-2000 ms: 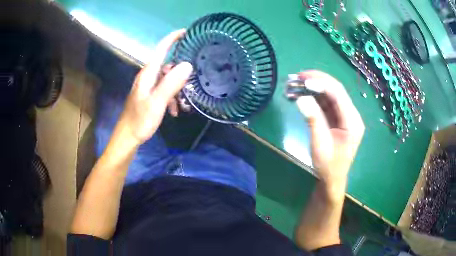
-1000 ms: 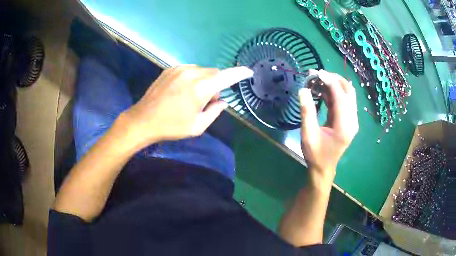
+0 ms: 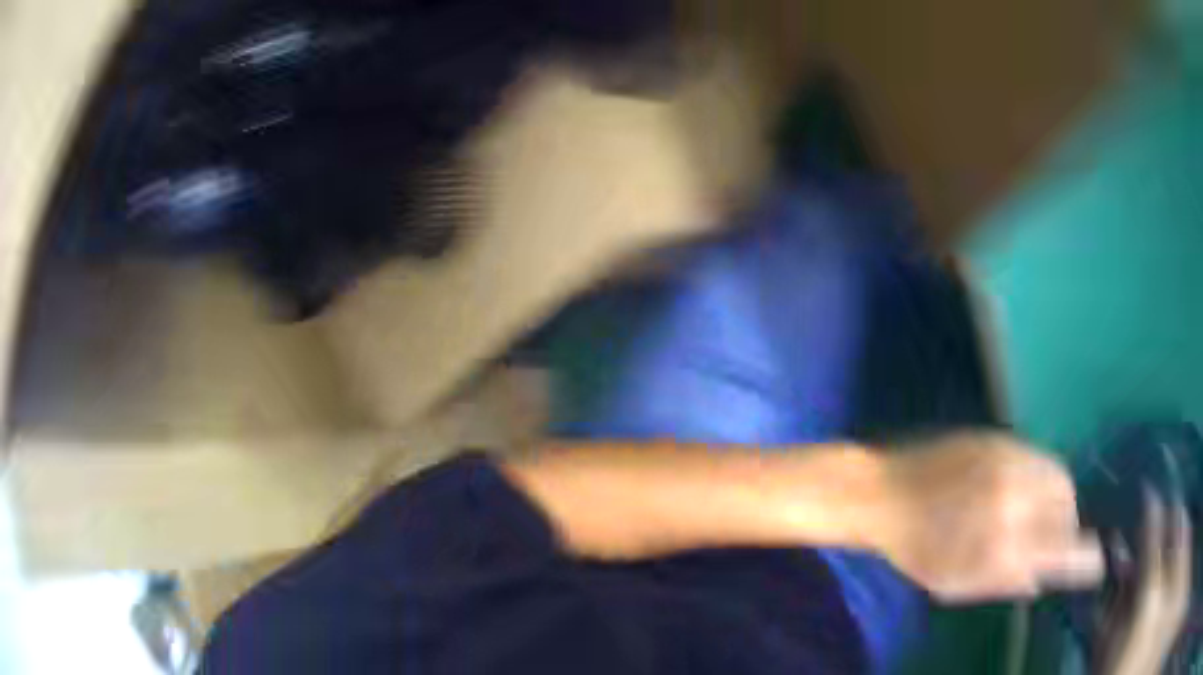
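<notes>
The view is strongly blurred. A black fan housing [image 3: 1137, 464] shows in part at the lower right, over the green bench. My left hand [image 3: 992, 517] is beside it, with its fingertips at or near the housing's left side; the blur hides whether they grip it. My right hand [image 3: 1161, 587] is at the lower right edge, partly cut off, with its fingers over the housing's right part. I cannot tell what it holds. No stator board can be made out.
A large open brown carton [image 3: 581, 172] with dark shells [image 3: 383, 145] heaped in it fills the upper left. Another brown cardboard surface [image 3: 976, 92] is at the top right. The green bench [image 3: 1082, 303] is at the right, beside my legs.
My view has swung left towards the carton of shells. The bench, housing and both hands now lie at the right edge. The stator strips and right-hand carton have left the picture.
</notes>
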